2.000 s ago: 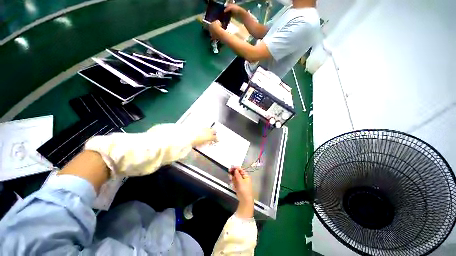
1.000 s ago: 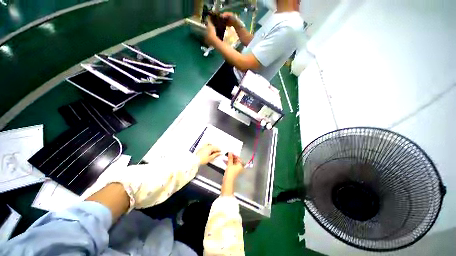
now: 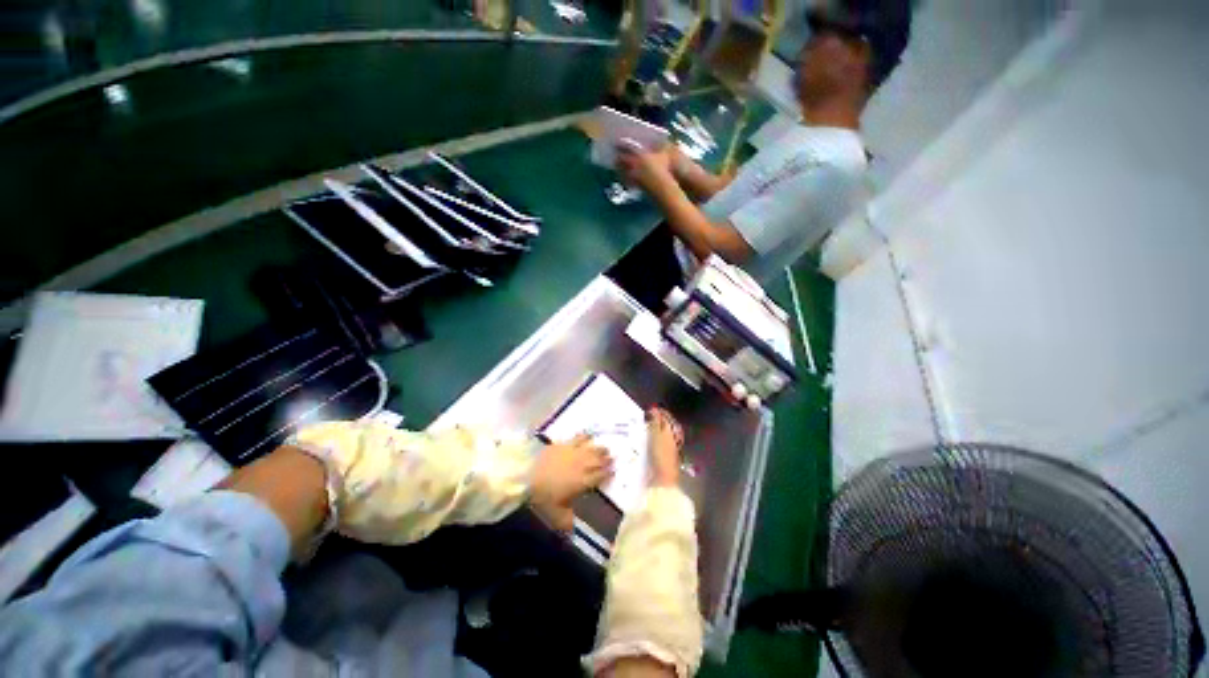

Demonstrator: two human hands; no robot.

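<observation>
A small solar panel (image 3: 609, 409) lies white back up in the metal-framed light box (image 3: 723, 510). My left hand (image 3: 570, 477) rests on the panel's near left part, fingers spread. My right hand (image 3: 662, 444) is at the panel's right edge, fingers bent; blur hides whether it holds the lead or a clip. The bench meter (image 3: 729, 331) stands on the far edge of the box.
A fanned stack of panels (image 3: 411, 225) lies on the green bench. More panels, dark (image 3: 272, 384) and white (image 3: 106, 364), lie at left. A coworker (image 3: 796, 186) holds a panel beyond the box. A black floor fan (image 3: 1008, 570) stands at right.
My left hand has come to rest over the panel's near part. My right hand has moved up along the panel's right side. The coworker now holds a pale-faced panel, and the view has shifted.
</observation>
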